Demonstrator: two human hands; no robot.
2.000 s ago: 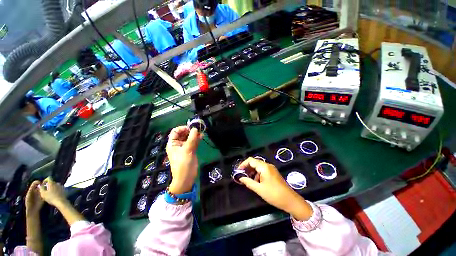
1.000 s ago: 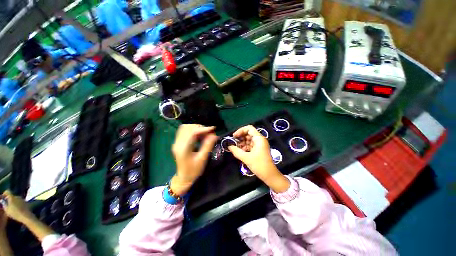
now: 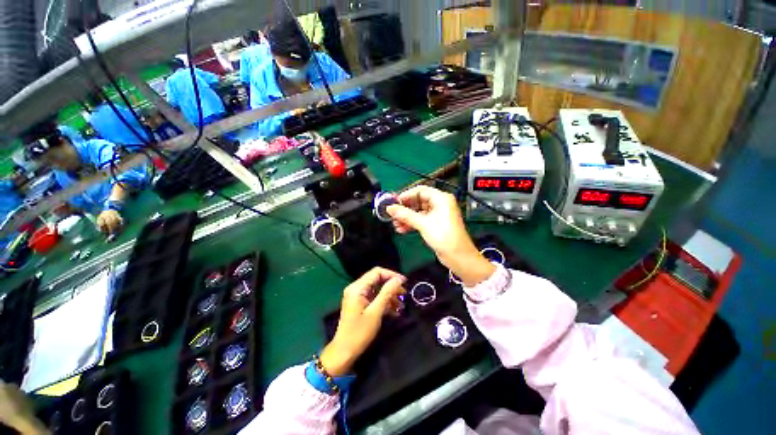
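My right hand [image 3: 438, 225] holds a round watch head [image 3: 385, 206] with a bright rim by its edge, at the right side of the black test fixture [image 3: 362, 242]. Another round watch head [image 3: 326, 232] sits at the fixture's left side, with no hand on it. My left hand [image 3: 364, 316] is over the black compartment tray [image 3: 383, 386], thumb and fingertips close together; a small dark purplish bit shows at the fingertips, too unclear to name. Several discs lie in this tray, one white-faced [image 3: 451, 332]. My right forearm hides part of the tray.
A compartment tray of watch heads [image 3: 219, 350] lies at left, beside a darker tray [image 3: 151, 285] and white paper [image 3: 72, 327]. A red-capped tool [image 3: 331, 160] rises behind the fixture. Two power supplies [image 3: 502, 166] and a red box [image 3: 681, 297] are at right. People in blue work beyond.
My right hand has moved from above the front tray up to the fixture's right side with a watch head. My left hand has moved lower, over the tray. The camera view has shifted.
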